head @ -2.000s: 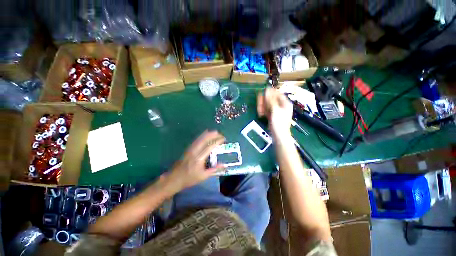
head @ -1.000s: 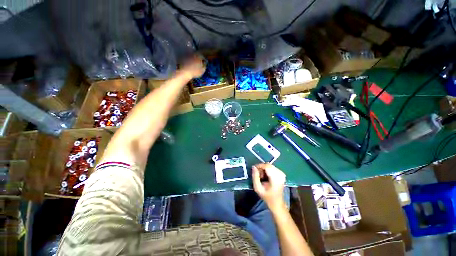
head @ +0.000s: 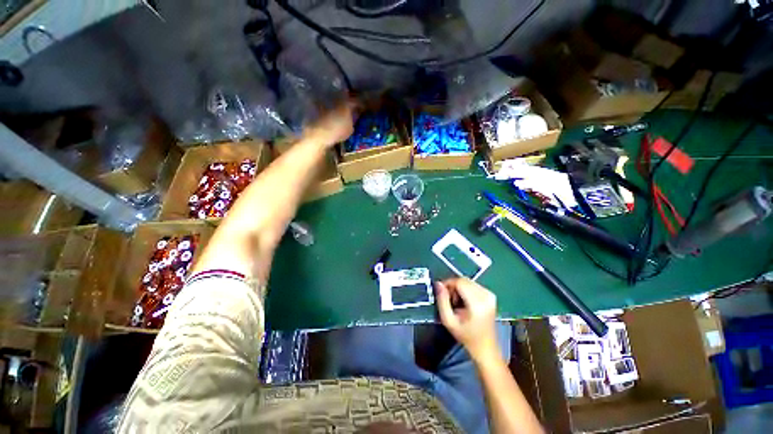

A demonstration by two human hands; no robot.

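A white inner housing [head: 386, 292] with a dark window and a green strip lies on the green mat in front of me. A small black part [head: 384, 258] is just above its left corner. A white front frame [head: 477, 268] lies tilted to its upper right. My right hand [head: 468, 307] is beside the inner housing's right edge, fingers curled; whether it holds something is unclear. My left hand [head: 336, 125] is stretched far forward, blurred, at the left edge of the carton of blue parts [head: 373, 134]; its fingertips are unclear.
A hammer [head: 547, 275] and thin tools lie right of the frame. Two clear cups [head: 376, 184] stand behind loose copper-coloured fittings [head: 411, 219]. Cartons of red-and-white parts [head: 166, 275] are at left. A carton of white units [head: 593, 356] is below right. Cables lie at right.
My left hand has left the inner housing and reached forward to the back cartons. My right hand has come back from the tools to beside the housing. The hammer now lies uncovered. The view has shifted.
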